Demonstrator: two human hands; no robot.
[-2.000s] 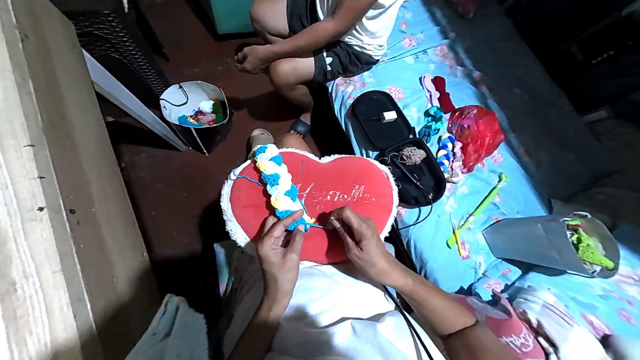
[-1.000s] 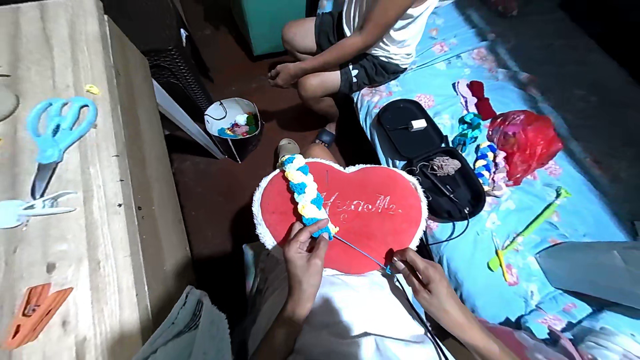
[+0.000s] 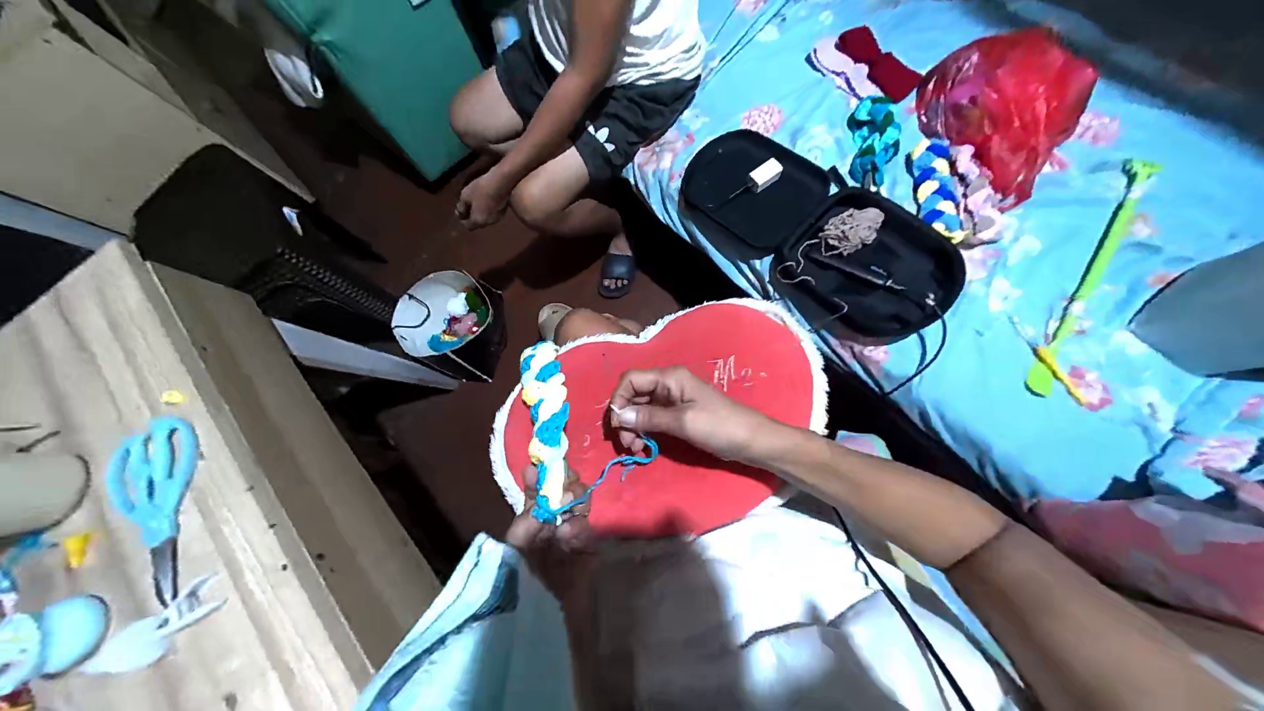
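Note:
A braided band of blue, white and yellow yarn (image 3: 548, 420) lies along the left side of a red heart-shaped board (image 3: 691, 474) with fluffy white trim, resting on my lap. My left hand (image 3: 548, 513), partly in shadow, grips the band's lower end. Above the middle of the board, my right hand (image 3: 657, 410) has thumb and fingertips pinched together on a small light item, too small to identify. A loose blue yarn strand (image 3: 632, 459) curves between the band's end and my right hand. The board bears writing, partly covered by my right hand.
At left, blue-handled scissors (image 3: 156, 474) lie on a wooden table (image 3: 247, 563). A bucket (image 3: 439, 316) stands on the floor near a seated person (image 3: 592, 109). On the bed are an open black case (image 3: 859, 267), braided bands (image 3: 933, 188) and a red plastic bag (image 3: 1007, 99).
My right hand has moved from the board's lower right edge to above its middle. The yarn strand, stretched straight a second ago, now hangs in a loose curve. The view has shifted.

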